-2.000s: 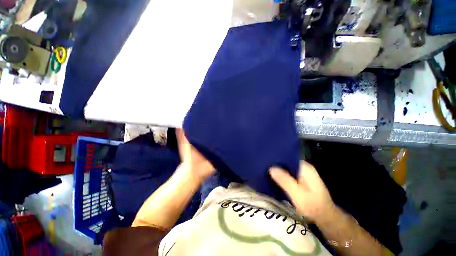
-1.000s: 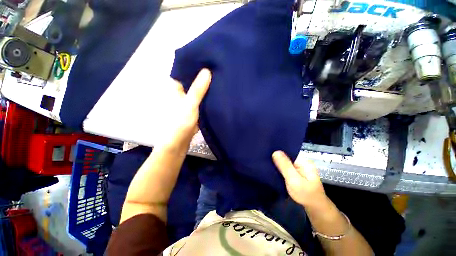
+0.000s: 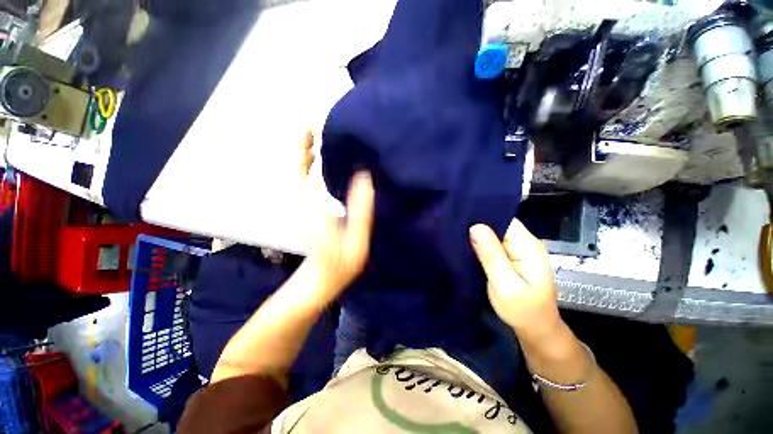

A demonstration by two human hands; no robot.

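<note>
A navy fabric panel (image 3: 424, 144) hangs from the machine area over the table's front edge down to the lap. My left hand (image 3: 339, 233) holds its left edge, thumb on top, slightly blurred; the cloth is bunched and folded there. My right hand (image 3: 519, 271) pinches its right edge near the table's front edge. The overlock machine (image 3: 644, 161) stands right of the cloth, with a blue knob (image 3: 492, 61) beside the cloth's upper right edge. The presser foot cannot be made out.
A dark navy fabric stack (image 3: 169, 110) lies on the table at the left. Yellow-green snips (image 3: 102, 108) lie beyond it. A blue plastic basket (image 3: 157, 331) and a red crate (image 3: 85, 258) stand at lower left. A measuring tape strip (image 3: 619, 298) runs along the front edge. Lint dots the table.
The panel was flat and lower, then moved up beside the machine. It is now more bunched at its left side. My left hand has moved down and slightly right since one second ago.
</note>
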